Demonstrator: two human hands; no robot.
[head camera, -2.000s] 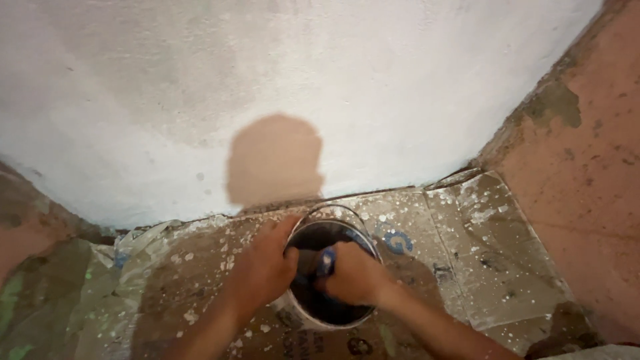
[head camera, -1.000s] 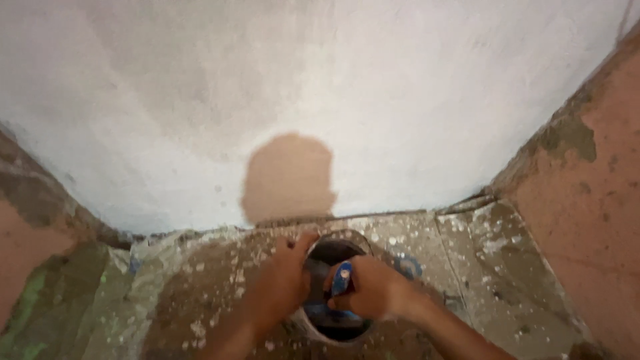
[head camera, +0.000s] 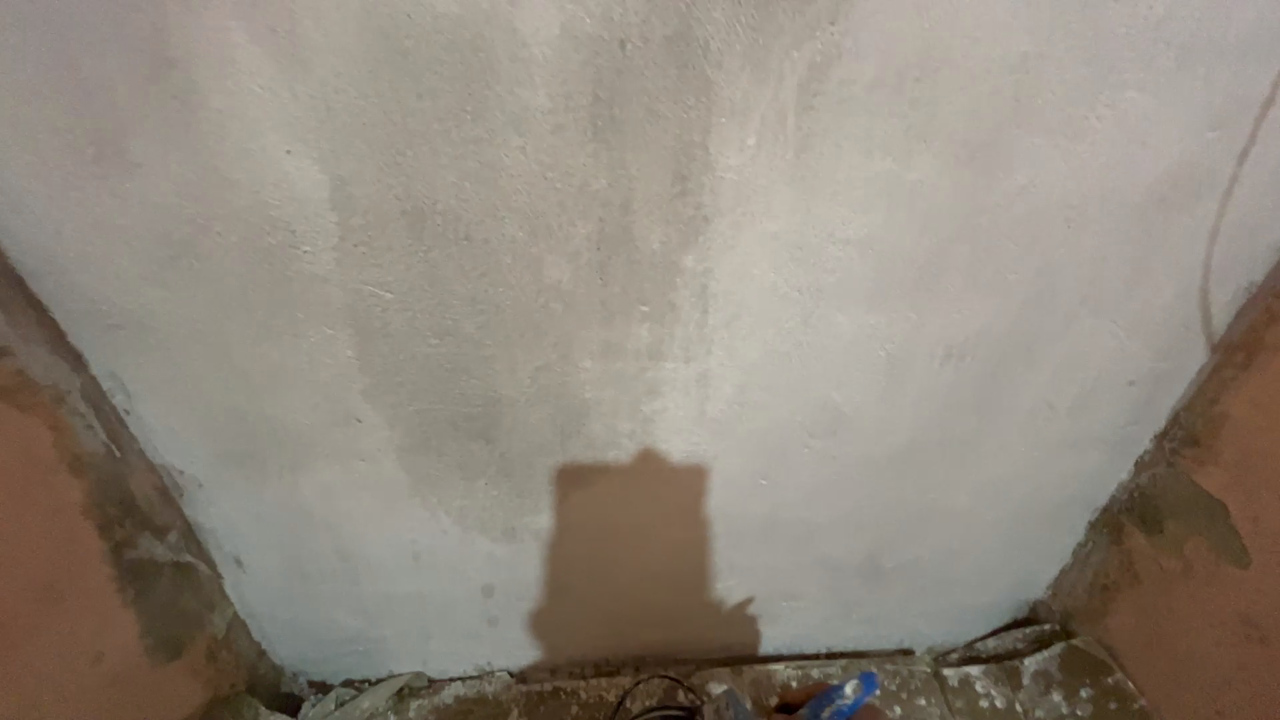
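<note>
At the bottom edge of the head view, a small part of my right hand (head camera: 796, 697) shows around the blue handle (head camera: 845, 694) of a tool, probably a paintbrush. A greyish part just left of the handle is too cut off to tell. Beside it, the wire handle and rim of a bucket (head camera: 657, 712) rise into view; its inside is hidden below the frame. My left hand is out of view. Above stands a wall (head camera: 900, 350) with whitish paint and a greyer, patchy middle.
Reddish-brown side walls (head camera: 1200, 630) with rough, patchy edges meet the pale wall at left and right. A paint-spattered floor covering (head camera: 1070, 680) runs along its foot, with crumpled sheeting (head camera: 375, 697) at left. A head-shaped shadow falls low on the wall.
The view has tilted up, showing more wall. Both hands were at the bucket, the right holding the blue handle over its opening; now the left is out of frame and the right barely shows.
</note>
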